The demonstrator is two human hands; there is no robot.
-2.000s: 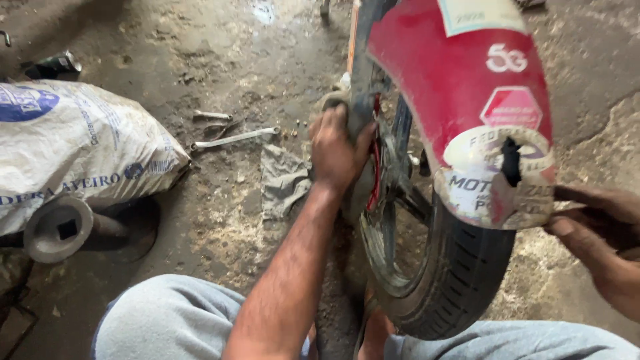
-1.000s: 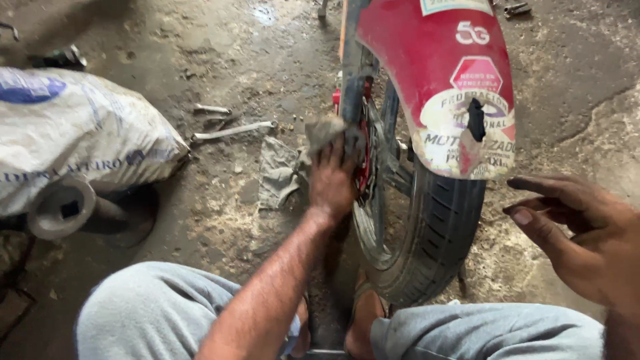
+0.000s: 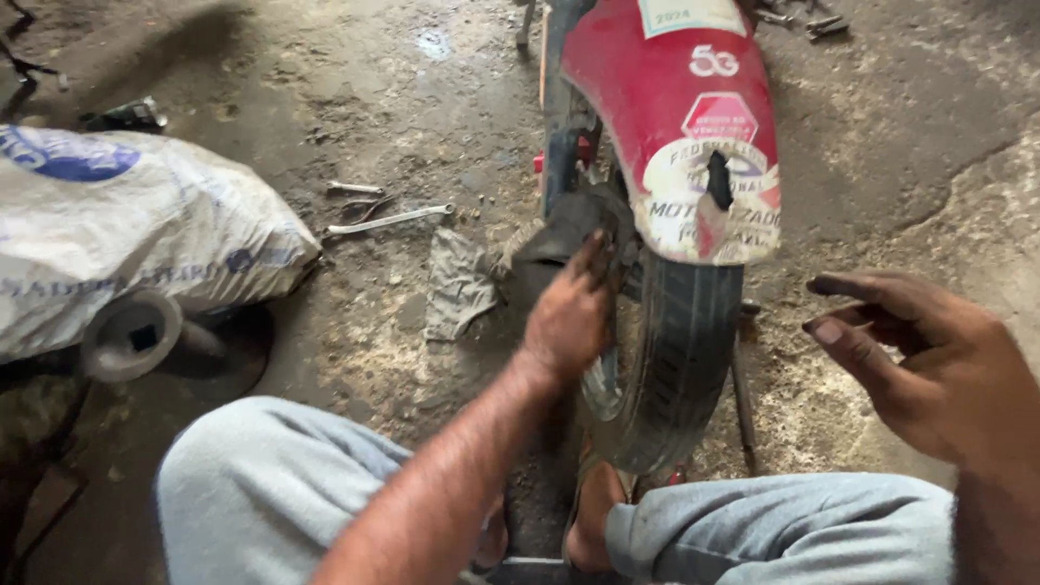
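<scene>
A motorcycle wheel with a black tyre (image 3: 682, 357) stands between my knees, under a red fender (image 3: 674, 89) with worn stickers and a dark hole near its tip. My left hand (image 3: 573, 317) presses a dark, dirty rag (image 3: 561, 236) against the wheel's left side, at the hub area. The rag and hand hide most of the hub and spokes there. Off to the right of the tyre, my right hand (image 3: 918, 357) hangs with thumb and fingers apart, holding nothing. Its fingertips are blackened.
A grey cloth (image 3: 459, 284) lies on the floor left of the wheel. Beyond it are a combination wrench (image 3: 390, 219) and smaller tools. A white woven sack (image 3: 154, 219) and a round metal part (image 3: 130, 335) are at the left. A metal rod (image 3: 743, 398) stands right of the tyre.
My right hand has let go of the fender's lower edge and moved away to the right. My left hand still works at the wheel's left side, the dark rag now spread over the hub area.
</scene>
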